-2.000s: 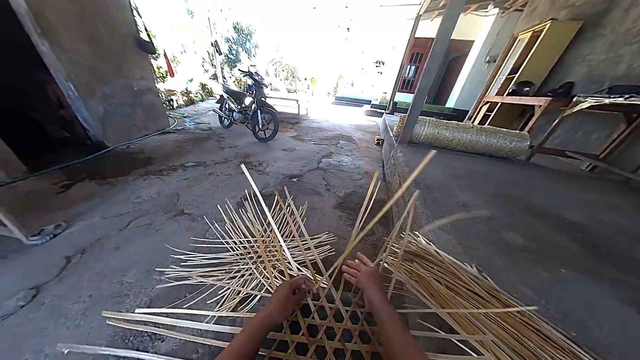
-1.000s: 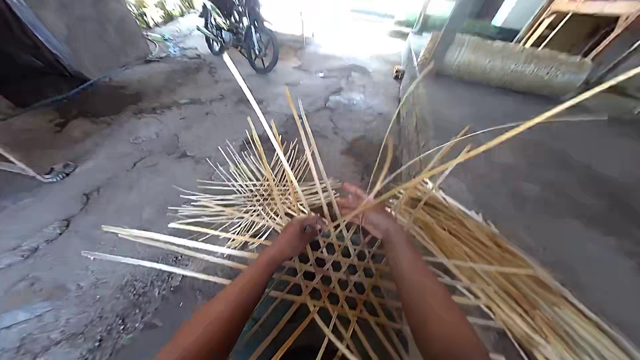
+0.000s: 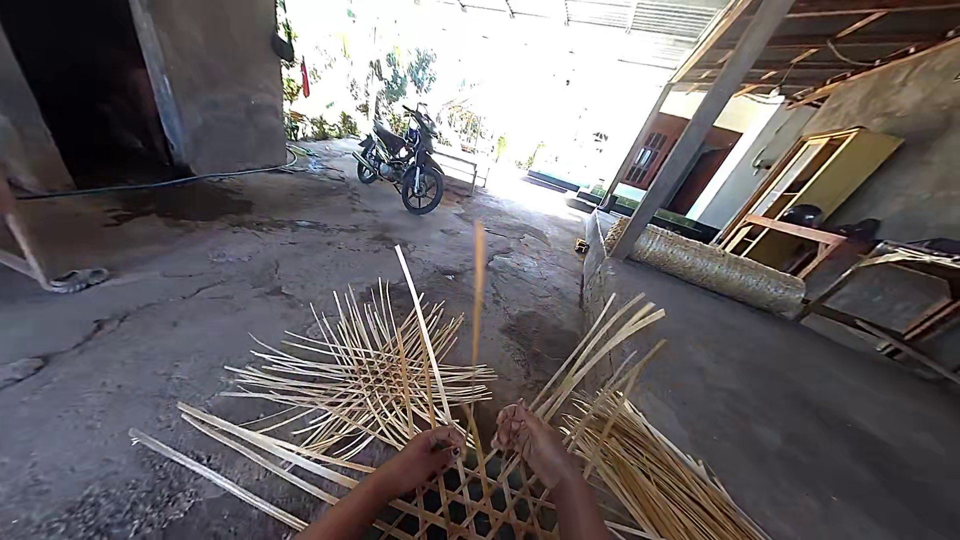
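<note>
An open hexagonal weave of flat bamboo strips (image 3: 480, 499) lies at the bottom centre, its loose ends fanning out left, forward and right. My left hand (image 3: 424, 459) is at its far edge, fingers curled at a strip; whether it grips that strip is unclear. Just to the right, my right hand (image 3: 531, 439) is bent over the same edge beside several upright strips, and its hold is also unclear. One blurred strip (image 3: 478, 300) stands upright between the hands. Beyond the left hand a second woven piece with radiating ends (image 3: 375, 379) rests on the ground. A bundle of loose strips (image 3: 660, 480) lies at the right.
Cracked concrete ground (image 3: 247, 300) stretches ahead to a parked motorcycle (image 3: 405, 161). On the right, a low ledge (image 3: 596, 277) borders a raised floor with a rolled woven mat (image 3: 712, 266), a wooden post (image 3: 697, 135) and a yellow cabinet (image 3: 817, 187). A sandal (image 3: 79, 280) is at the left.
The long strip that slanted to the upper right by my right hand one second ago is no longer there; a blurred strip now stands between the hands. The view has tilted back up.
</note>
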